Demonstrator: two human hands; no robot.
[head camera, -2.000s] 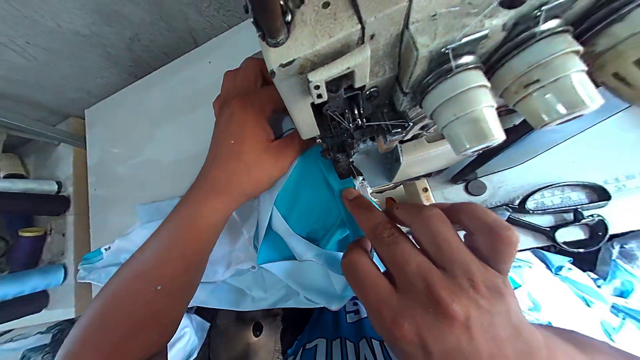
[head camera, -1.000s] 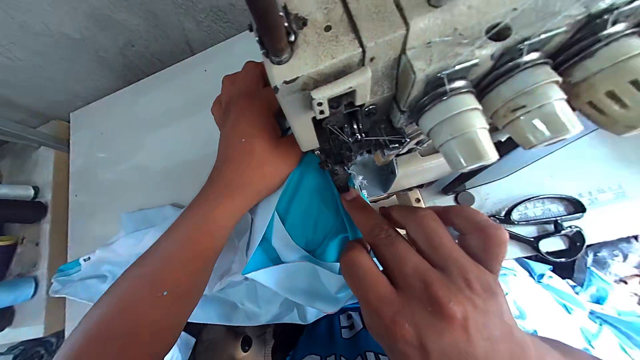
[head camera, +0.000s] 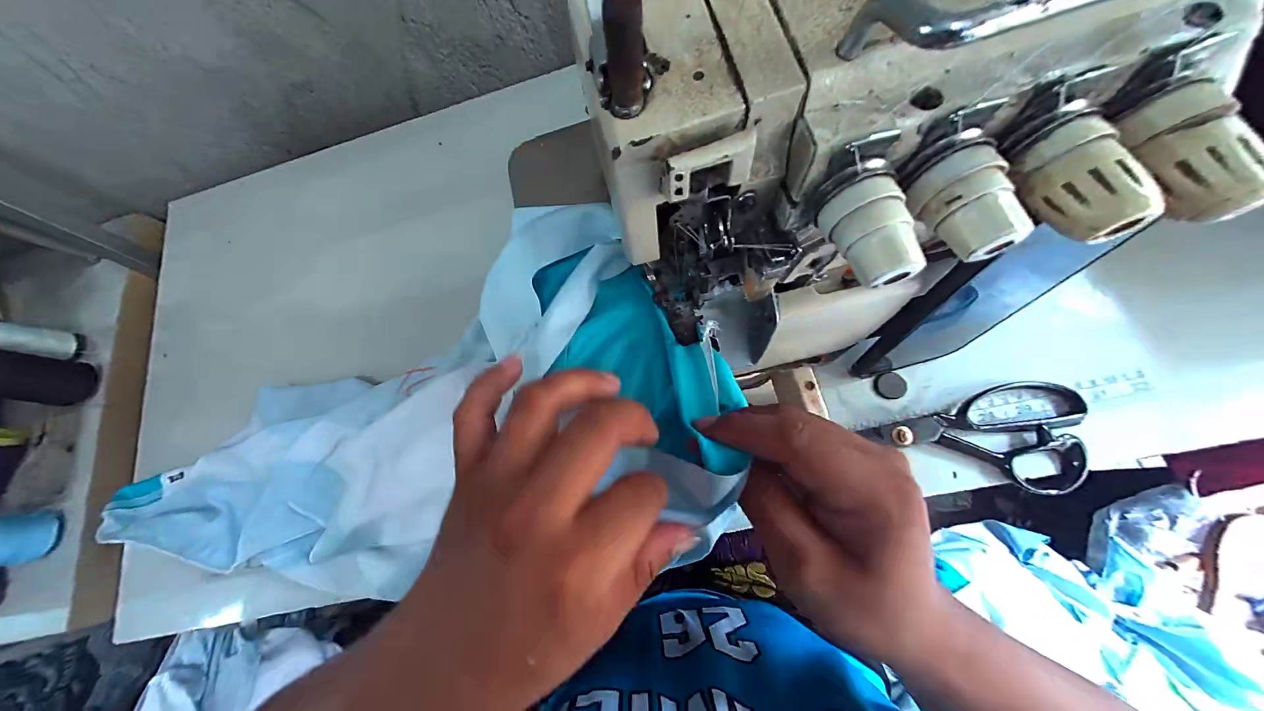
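Observation:
A light blue and turquoise fabric garment (head camera: 375, 474) lies across the table, its turquoise part running under the presser foot (head camera: 683, 321) of an overlock sewing machine (head camera: 681, 118). My right hand (head camera: 839, 523) pinches the turquoise edge between thumb and forefinger, just in front of the foot. Over the garment, left of that pinch, my left hand (head camera: 563, 494) has its fingers spread and curled, with no fabric visibly gripped. The needle area is partly hidden by the machine's metal parts.
Black-handled scissors (head camera: 1017, 434) lie on the table to the right. Several tension knobs (head camera: 874, 227) project from the machine. Thread spools (head camera: 44, 380) stand at the far left, by the table edge (head camera: 143, 395). More blue fabric (head camera: 1106, 602) is heaped at lower right.
My left hand has come back from beside the machine head to above the near part of the garment. My right hand still holds the fabric edge, now slightly nearer to me from the foot.

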